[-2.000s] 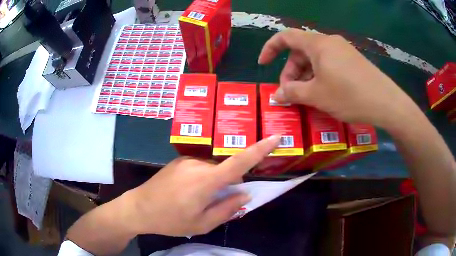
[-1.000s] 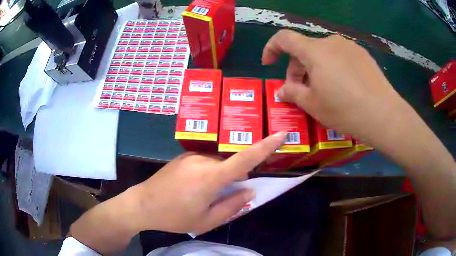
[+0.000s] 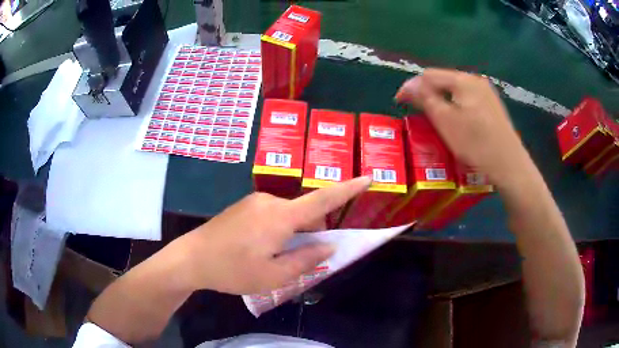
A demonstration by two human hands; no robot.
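Note:
Several red retail boxes with yellow bottom edges stand in a row on the green bench; the third box (image 3: 382, 146) and the two left of it each show a small label near the top. My left hand (image 3: 271, 238) holds a label sheet (image 3: 353, 243) under its palm and thumb, its index finger extended to the third box near the barcode. My right hand (image 3: 468, 122) is above the two rightmost boxes, blurred, fingers curled, partly hiding them. Whether it holds a label cannot be told.
A red box (image 3: 290, 54) stands behind the row. A full label sheet (image 3: 203, 102) lies to the left, with white paper (image 3: 108, 190) and a black and silver bench device (image 3: 108, 88). More red boxes (image 3: 589, 136) are at far right. An open brown carton (image 3: 485, 316) is below the bench edge.
My right hand has moved right, off the third box, uncovering its label. My left hand still holds the sheet with its finger at the third box. The view has shifted slightly.

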